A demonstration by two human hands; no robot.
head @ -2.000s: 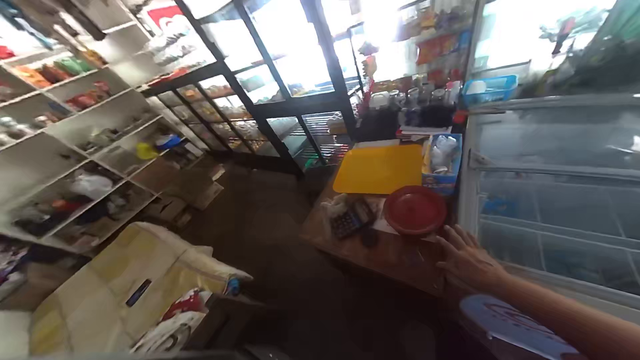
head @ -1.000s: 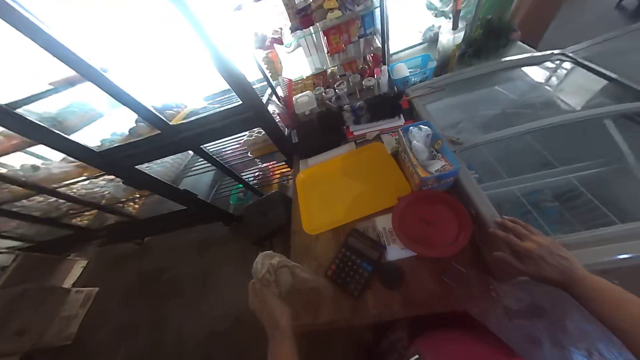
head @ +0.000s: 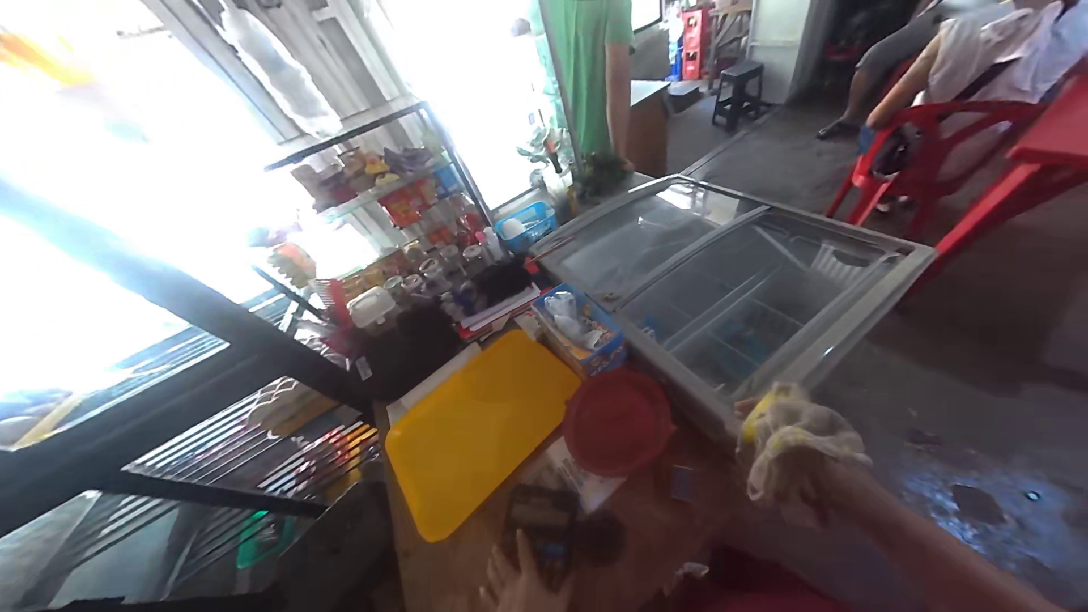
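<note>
My right hand (head: 799, 480) holds a crumpled, whitish-yellow cloth (head: 795, 438) near the corner of a glass-topped chest freezer (head: 722, 280). At the bottom, my left hand (head: 523, 578) has its fingers apart and touches or hovers over a dark calculator (head: 540, 527) on the wooden table (head: 659, 527); contact is hard to tell. A yellow tray (head: 484, 425) lies flat behind the calculator. Beside it sits a round red lid or container (head: 618, 421), partly over a piece of paper. A blue box (head: 582, 331) with plastic wrapping inside stands behind.
Jars (head: 442, 272) and a snack rack (head: 391, 187) stand at the back, near a blue basket (head: 527, 225). A black metal frame (head: 280, 365) borders the left. A person in green (head: 591, 76) stands beyond the freezer; another sits on a red chair (head: 943, 153).
The view has turned toward the freezer. A second ago the left hand held the cloth and the right hand was bare by the freezer; now the cloth is in the right hand and the left is at the calculator.
</note>
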